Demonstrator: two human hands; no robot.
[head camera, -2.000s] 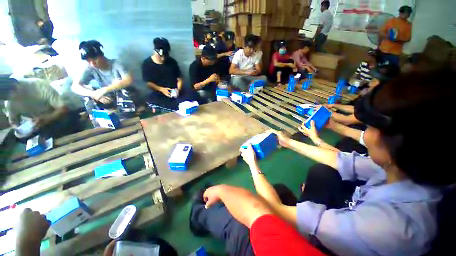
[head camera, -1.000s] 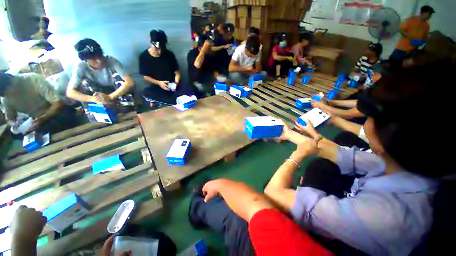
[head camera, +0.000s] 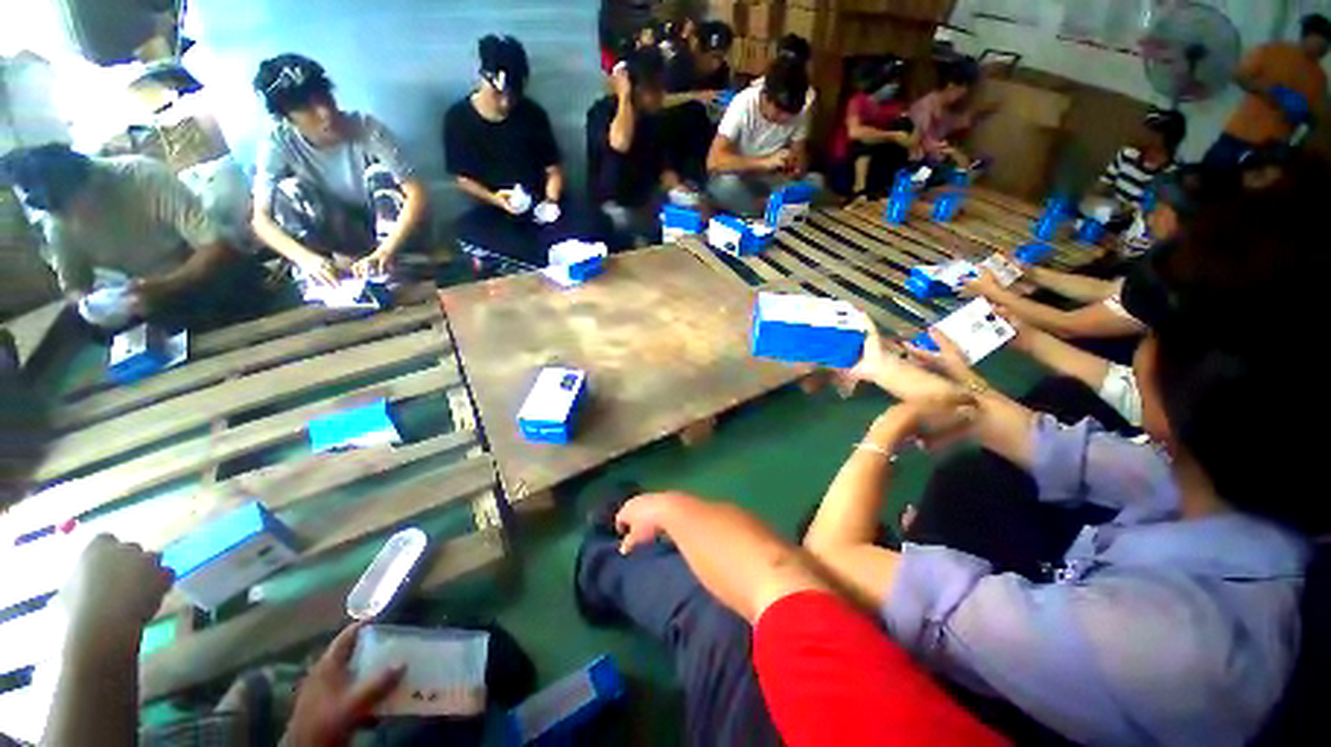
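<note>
My left hand, at the bottom edge, grips a translucent shallow tray by its left side, thumb over it. The fingers beneath are partly hidden. My right arm, in a red sleeve, reaches forward; my right hand rests over my dark trouser leg with nothing visible in it. A white oval shell with a raised rim lies on the pallet's edge beyond the tray. A blue box piece lies on the green floor between my legs.
A blue-white box and a blue carton lie on the slatted pallet. Another box stands on the plywood. A neighbour's fist is at left. A neighbour in a pale purple shirt at right holds a box.
The view has shifted, so most things sit further right and more of the tray shows. The neighbour at right has turned the held box. My right hand still rests on my leg.
</note>
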